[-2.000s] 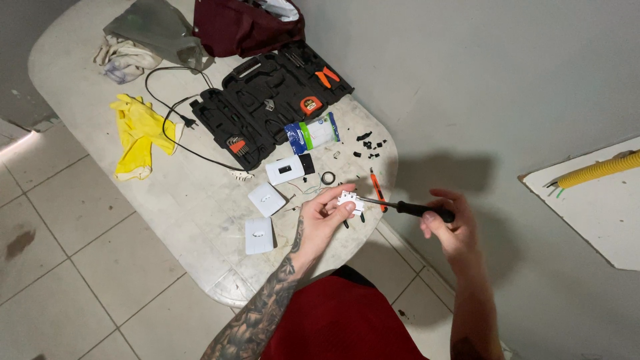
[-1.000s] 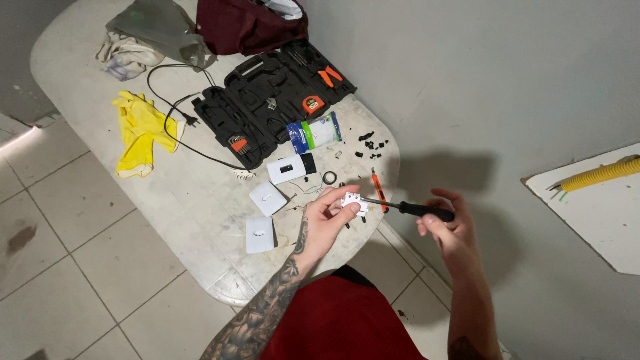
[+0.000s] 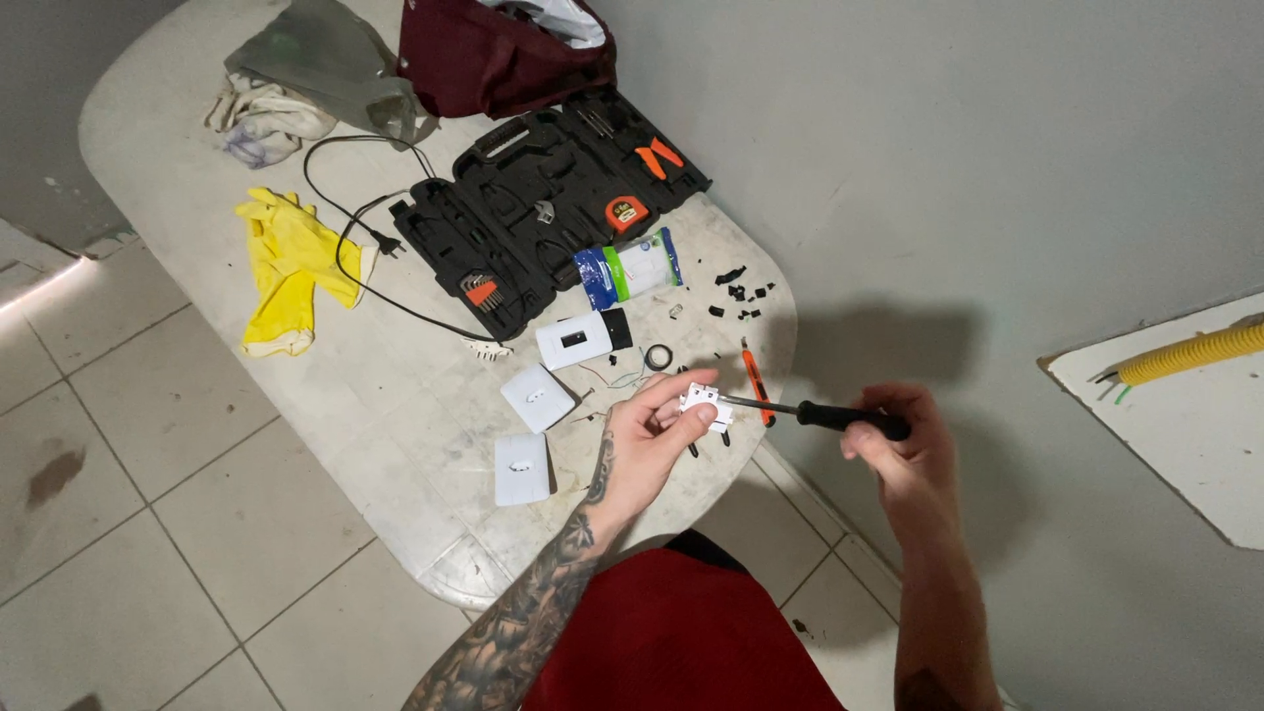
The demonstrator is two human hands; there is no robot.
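A small white plastic electrical module point(image 3: 705, 402) is pinched between the thumb and fingers of my left hand point(image 3: 652, 434), above the table's near right edge. My right hand point(image 3: 904, 434) holds the black handle of a screwdriver point(image 3: 839, 416), whose metal shaft points left with its tip at the module's right side. Whether the tip sits in a screw or slot is too small to tell. Beneath and behind the module lie an orange utility knife point(image 3: 758, 383) and a roll of black tape point(image 3: 658, 357). Thin wires lie left of the roll.
On the table point(image 3: 395, 474) are white cover plates point(image 3: 521, 469), an open black tool case point(image 3: 533, 188), a plastic packet point(image 3: 629, 269), black scraps point(image 3: 739, 292), yellow gloves point(image 3: 286, 262), a plugged cord point(image 3: 346, 222) and a maroon bag point(image 3: 504, 54). Right, yellow corrugated conduit point(image 3: 1195, 354) lies by the wall.
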